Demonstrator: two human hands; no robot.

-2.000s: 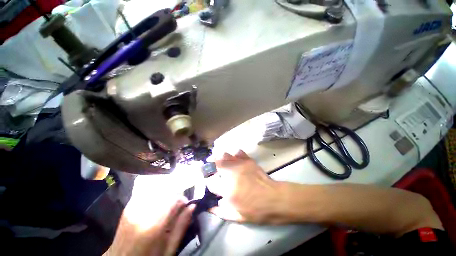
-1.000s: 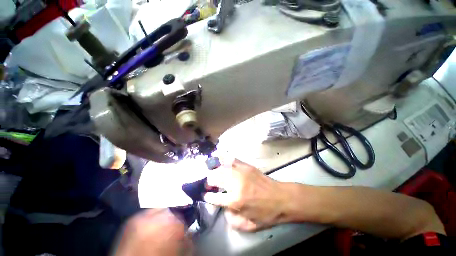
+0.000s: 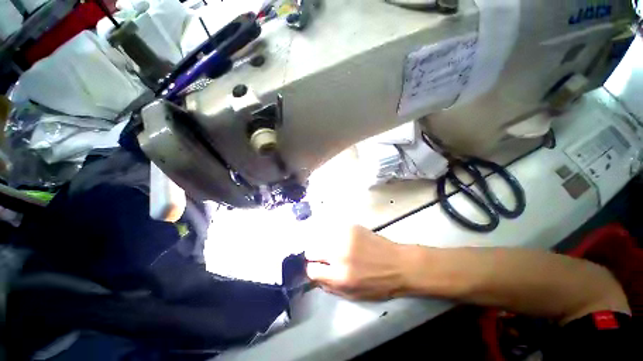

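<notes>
The cream sewing machine (image 3: 352, 77) stands in front of me, with its needle area (image 3: 278, 196) under glaring light. My right hand (image 3: 359, 264) rests on the machine table just right of the needle area. Its fingers are closed on the edge of dark navy cloth (image 3: 162, 282); the glare hides part of the fingertips. The cloth spreads over the left side in a large soft heap. A small dark block (image 3: 302, 210) sits beside the presser foot. My left hand is not in view.
Black-handled shears (image 3: 486, 194) lie under the machine arm beside crumpled white scraps (image 3: 423, 158). A purple-and-black tool (image 3: 211, 53) rests on the machine head. White cloth (image 3: 77, 74) lies behind at the left. A red basket (image 3: 599, 247) is at the right.
My left hand has left the picture at the bottom. The navy cloth now spreads further across the lower left. My right hand stays beside the needle area, and the view has shifted slightly.
</notes>
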